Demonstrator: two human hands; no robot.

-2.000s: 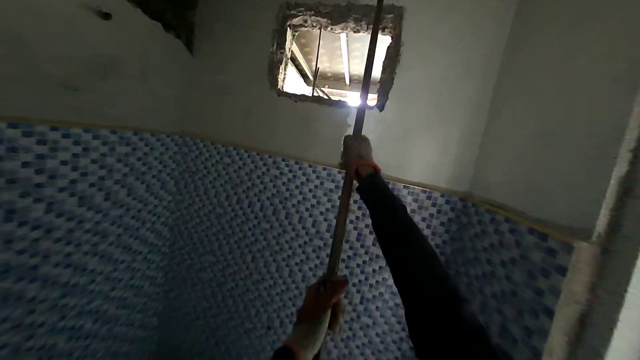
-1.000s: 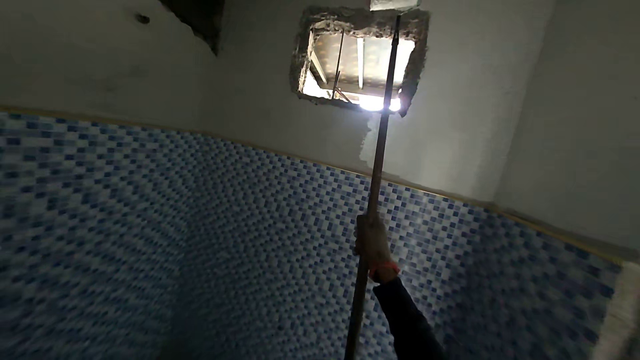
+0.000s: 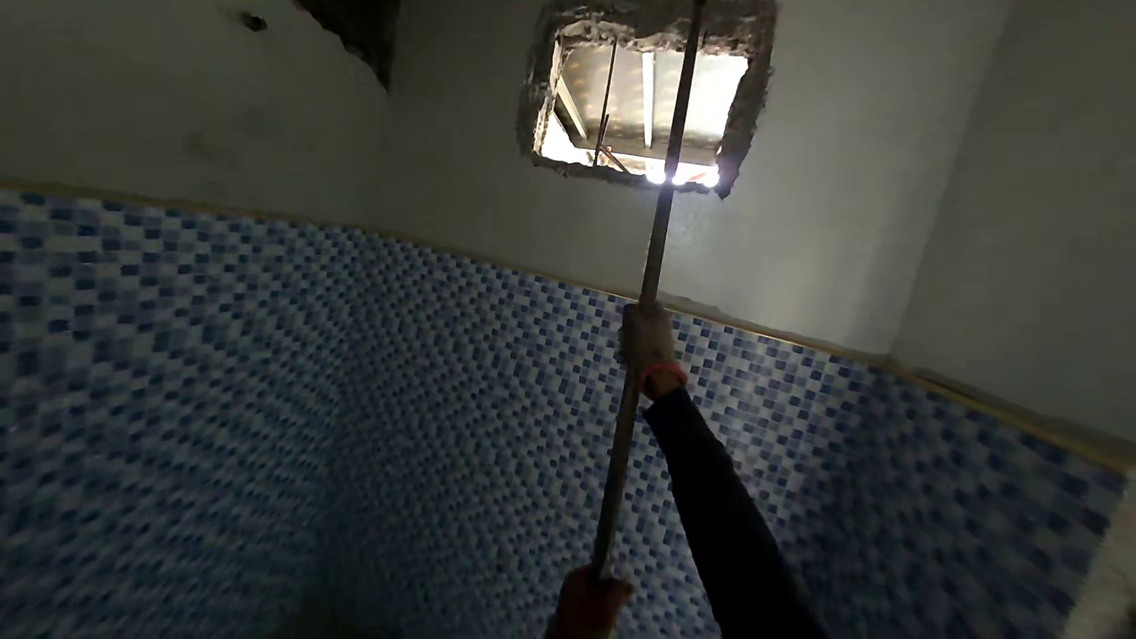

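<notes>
A long, slim pole [image 3: 658,235] rises from the bottom middle of the view and passes in front of a rough-edged wall opening [image 3: 754,106]; its top end is out of view. My right hand [image 3: 649,339], with a red band at the wrist and a dark sleeve, is closed around the middle of the pole. Lower down, my left hand [image 3: 590,602] grips the pole near the bottom edge of the view. Whether the pole touches the wall cannot be told.
Blue and white mosaic tiles [image 3: 497,390] cover the lower walls, edged on top by a yellowish strip [image 3: 781,334]. Plain plaster [image 3: 825,222] lies above. Thin rods [image 3: 606,102] cross the opening. A dark broken patch [image 3: 359,31] and a small hole [image 3: 253,21] show at upper left.
One second ago the pole's tip showed beside a pale block above the opening; now the tip is out of view. My left hand, out of view then, shows on the pole again.
</notes>
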